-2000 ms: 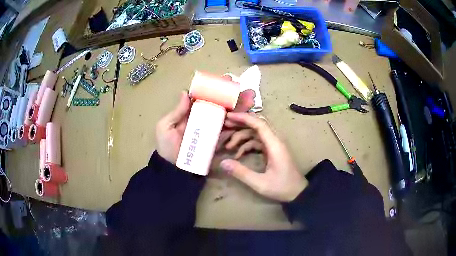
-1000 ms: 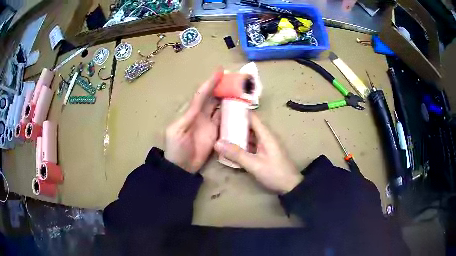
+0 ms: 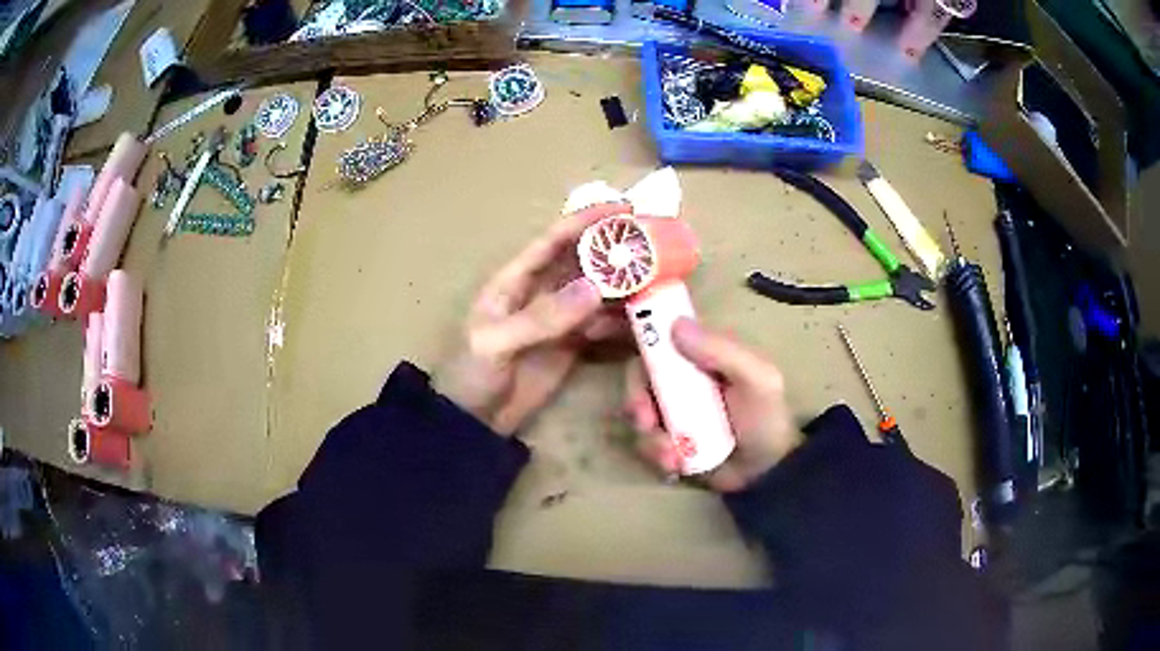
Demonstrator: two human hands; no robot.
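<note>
A pink handheld fan [image 3: 687,382] is held above the bench in front of me. Its coral head points up and left, showing a spoked grille, and its pale pink handle slants down to the right. A small dark slot and a round mark show on the handle near the head. My right hand [image 3: 728,401] is closed around the handle. My left hand [image 3: 541,324] is at the head's left side, with fingers behind and below the grille; it is slightly blurred. A crumpled white cloth [image 3: 656,193] lies behind the fan head.
Several pink fans [image 3: 121,331] lie at the left. A blue parts tray [image 3: 757,150] stands behind. Green-and-black cutters [image 3: 865,242], a screwdriver [image 3: 868,375] and a thick black handled tool [image 3: 980,369] lie right. Green circuit scraps [image 3: 219,204] and spoked discs [image 3: 515,89] lie upper left.
The fan has been turned from its lettered side to the side with the slot and mark, and its grille now faces me. My right hand has closed around the handle; my left has moved to the head.
</note>
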